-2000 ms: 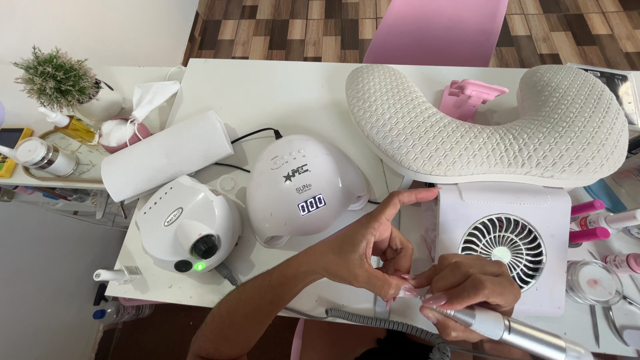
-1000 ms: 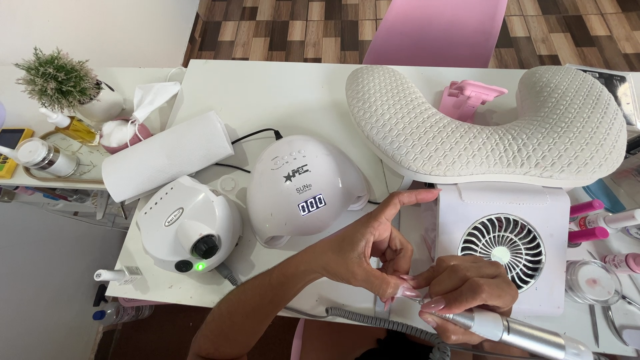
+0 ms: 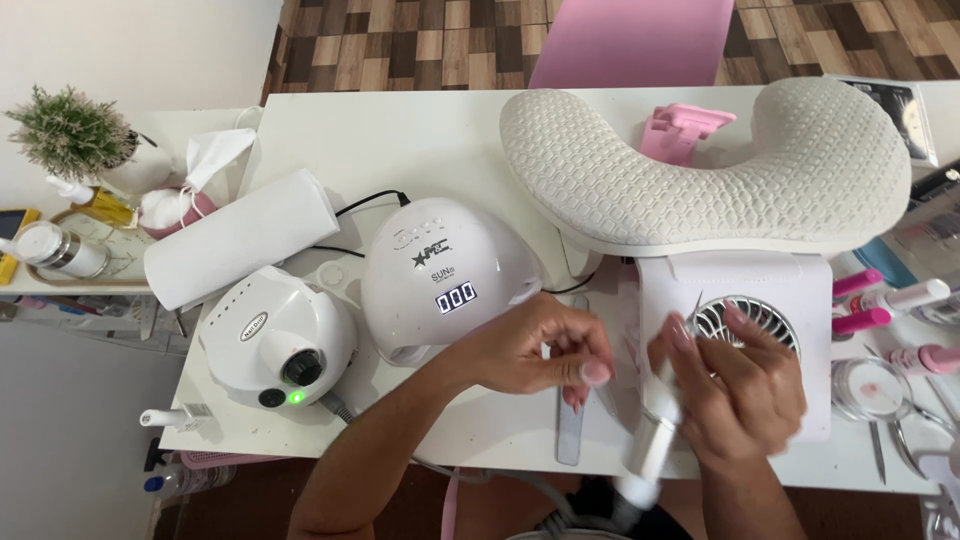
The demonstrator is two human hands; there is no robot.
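My right hand (image 3: pixel 731 382) grips the white and silver handpiece of an electric nail drill (image 3: pixel 654 442), its thin bit pointing up over the dust collector's fan (image 3: pixel 750 322); the hand is a little blurred. To its left, my left hand (image 3: pixel 551 349) has its fingers curled and thumb bent, with nothing seen in it. Under and below that hand a grey nail file (image 3: pixel 570 431) lies on the table. The nail drill's base unit (image 3: pixel 281 341) shows a green light, and the white nail lamp (image 3: pixel 450 270) beside it displays zeros.
A textured white armrest cushion (image 3: pixel 705 195) curves round a pink phone stand (image 3: pixel 682 131). A white paper roll (image 3: pixel 240 236) lies behind the drill unit. Polish bottles (image 3: pixel 892 296), a jar (image 3: pixel 870 388) and metal tools (image 3: pixel 877 450) are at the right. The drill cord hangs past the front edge.
My hands have moved apart. The right hand has lifted the drill handpiece away from my left fingers and turned its bit upward. The nail file now shows below my left hand.
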